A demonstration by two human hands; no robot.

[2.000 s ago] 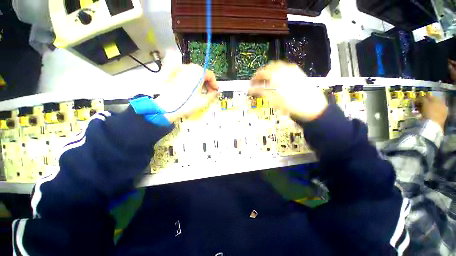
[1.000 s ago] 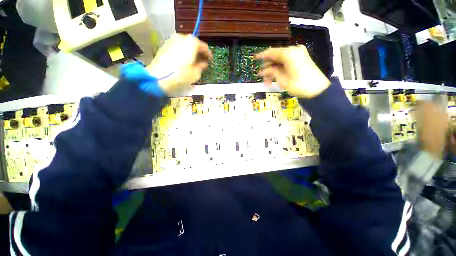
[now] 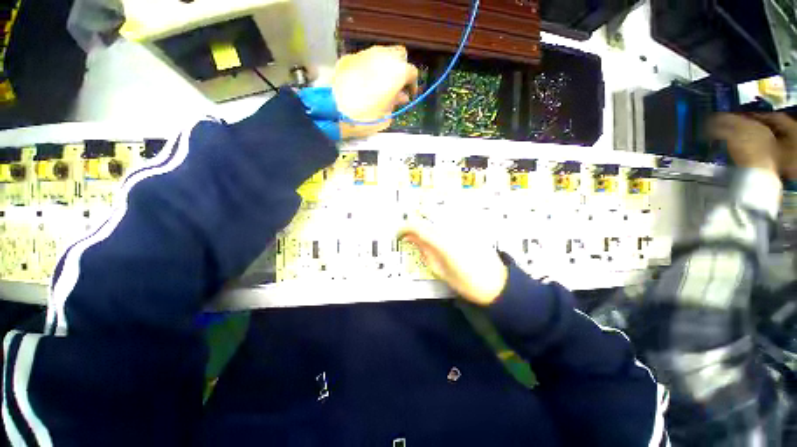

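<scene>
My left hand [image 3: 374,85], with a blue strap at the wrist, is over the bin of green leaded components [image 3: 418,112] and covers much of it; what its fingers hold cannot be seen. My right hand [image 3: 459,257] lies low over the cream circuit board panel [image 3: 559,209], overexposed, its fingers pointing left; whether it holds a part cannot be told. Yellow-and-black parts [image 3: 472,172] stand along the panel's far edge. The middle bin holds green-yellow leaded components [image 3: 472,103].
Reddish-brown tubes [image 3: 437,26] lie across the bins. A dark component bin [image 3: 564,96] is to their right. A cream tape dispenser [image 3: 301,35] stands upper left. A blue cord [image 3: 459,61] hangs over the bins. A neighbour's hands [image 3: 751,140] are at the right.
The panel under my hands has shifted relative to the view. My right hand has moved from the bins down onto the panel. My left hand remains at the green bin. The neighbour's hands have moved up.
</scene>
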